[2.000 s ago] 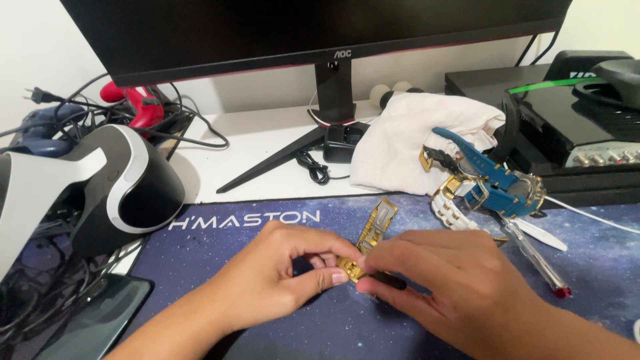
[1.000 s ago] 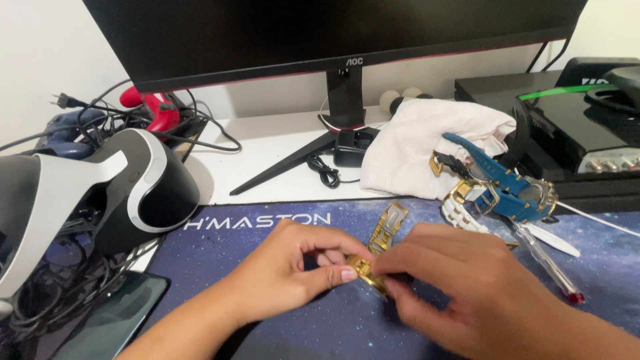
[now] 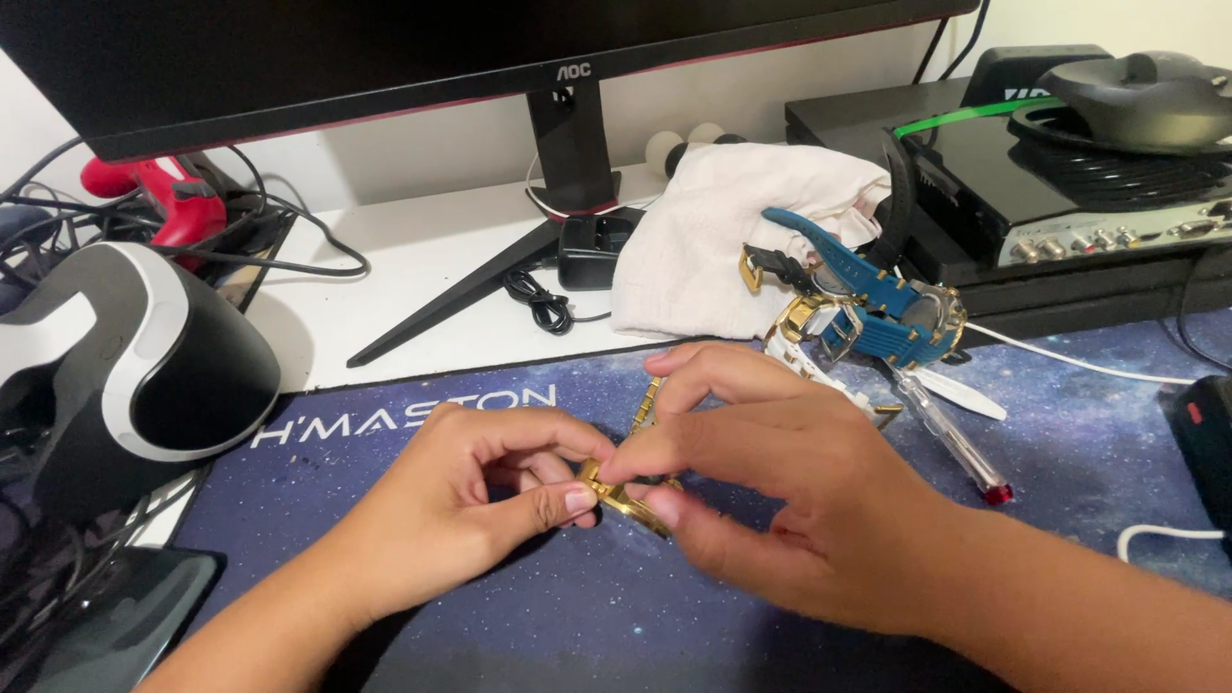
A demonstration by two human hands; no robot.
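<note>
Low over the middle of a starry blue desk mat (image 3: 385, 539), my left hand (image 3: 500, 486) pinches one end of a gold-coloured metal wristwatch (image 3: 640, 510) between thumb and fingertips. My right hand (image 3: 770, 472) comes in from the other side, its index fingertip on the gold piece beside the left fingertips and its thumb close to the watch. Part of the gold link bracelet (image 3: 647, 404) shows behind the right fingers; they hide the rest. Whether the right fingers hold a small part cannot be seen.
Behind my right hand lie a blue-strapped watch (image 3: 866, 298), a white watch (image 3: 808, 356), a clear screwdriver (image 3: 953, 438) and a white cloth (image 3: 741, 241). A monitor stand (image 3: 568, 154) rises at the back. A VR headset (image 3: 183, 356) and a dark phone-like slab (image 3: 135, 606) are left, electronic boxes (image 3: 1039, 192) right.
My right hand's fingers have spread and lifted somewhat, with the thumb farther from the index finger. My left hand keeps its pinch on the gold piece.
</note>
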